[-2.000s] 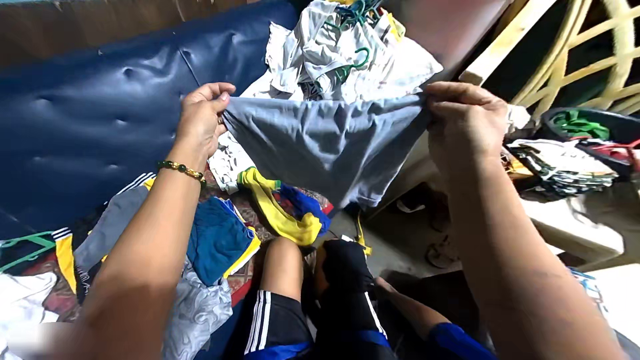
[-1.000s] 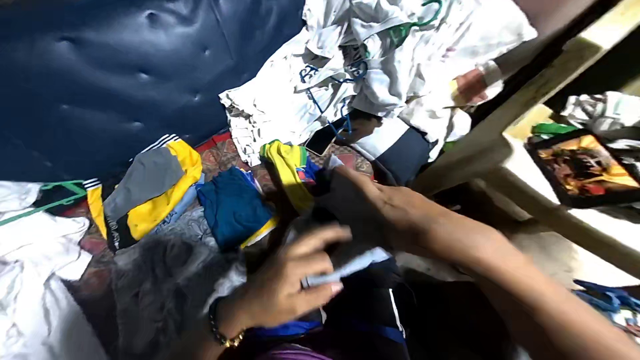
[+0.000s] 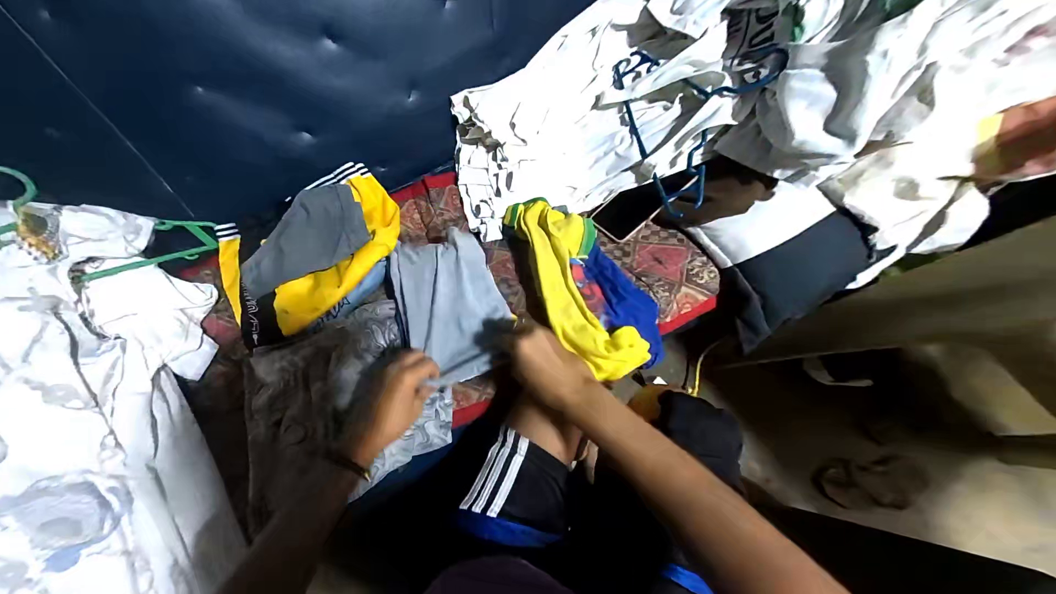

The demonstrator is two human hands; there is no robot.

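A folded grey cloth garment (image 3: 450, 301) lies on the patterned seat, where a teal folded garment showed before. My left hand (image 3: 394, 408), slightly blurred, is at its lower left corner with the fingertips on the edge. My right hand (image 3: 544, 363) is closed on its lower right corner. To the right lie a yellow garment with green trim (image 3: 569, 289) and a blue garment (image 3: 623, 297). Left of the grey cloth is a yellow and grey garment (image 3: 322, 239) with striped edges. A dark garment (image 3: 289, 404) and a grey patterned one (image 3: 425, 425) lie below.
White clothes with blue hangers (image 3: 544, 124) are heaped at upper right, beside a phone-like dark object (image 3: 631, 206) and a black-and-white garment (image 3: 800, 247). White clothes (image 3: 74, 396) and a green hanger (image 3: 148, 260) lie at left. A blue padded backrest (image 3: 247, 91) stands behind.
The grey cloth, stretched up between both hands two seconds ago, is now folded smaller and low on the seat. It covers the spot where the teal garment showed.
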